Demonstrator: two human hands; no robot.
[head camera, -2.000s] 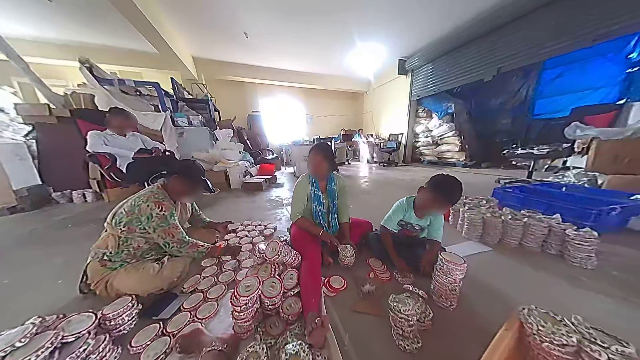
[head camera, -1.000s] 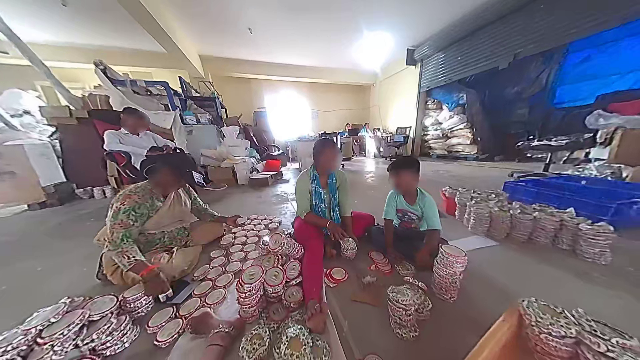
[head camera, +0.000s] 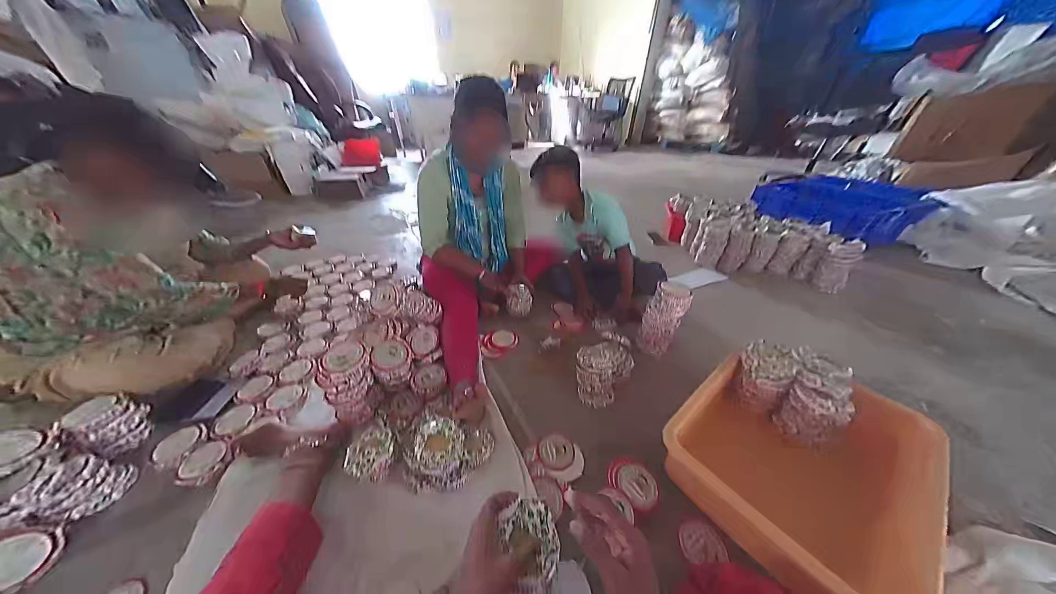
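Note:
At the bottom centre, my left hand (head camera: 488, 549) grips a round piece with a black, white and green patterned edge (head camera: 530, 532). Just right of it is my right hand (head camera: 609, 540), fingers apart, with nothing plainly held; it is blurred. Beyond them, patterned round pieces (head camera: 437, 445) lie on a pale sheet (head camera: 396, 528). Red-rimmed discs (head camera: 634, 487) lie on the floor to the right of my hands. Another red-sleeved arm (head camera: 276, 536) reaches across the sheet at left, its hand over the discs; whose it is, I cannot tell.
An orange tray (head camera: 808, 495) holds stacked pieces (head camera: 771, 375) at right. Many red-rimmed discs (head camera: 318, 330) cover the floor at left. Two people (head camera: 474, 190) (head camera: 598, 223) sit ahead, another person (head camera: 107, 247) at left. A blue crate (head camera: 841, 206) stands behind more stacks (head camera: 767, 247).
The view has tipped down and moved nearer, bringing in my hands and the orange tray. The person at left now holds out a hand with a small piece.

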